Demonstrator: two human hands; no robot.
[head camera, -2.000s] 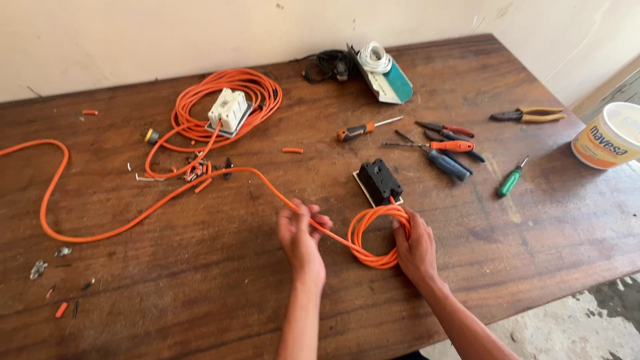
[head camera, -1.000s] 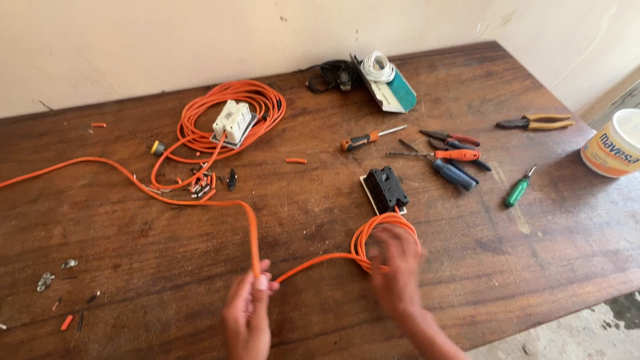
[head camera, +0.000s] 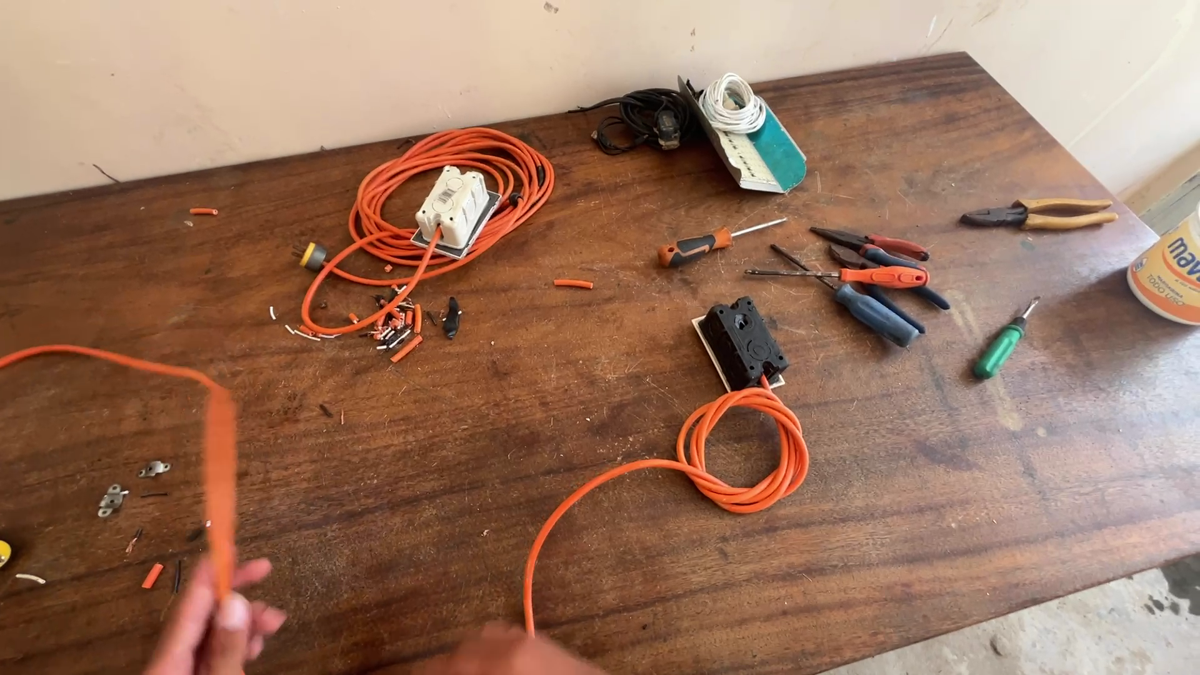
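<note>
My left hand, at the bottom left, pinches an orange cable whose blurred stretch rises from the fingers and runs off the left edge. At the bottom edge my right hand is blurred and mostly cut off, right where the cable leaves the frame; its grip is hidden. The same cable lies in a small round coil and enters a black electrical box resting on a pale plate. Farther back, a white electrical box sits on a larger orange cable coil, with a yellow-and-black plug beside it.
Several screwdrivers and pliers lie on the right of the wooden table, near a plastic tub. White wire rests on a teal-and-white metal piece by a black cord. Cable scraps and metal clamps lie at left.
My right hand has left the small coil and moved down to the bottom edge. My left hand has moved left with the cable, which now curves down from the coil to the frame's bottom.
</note>
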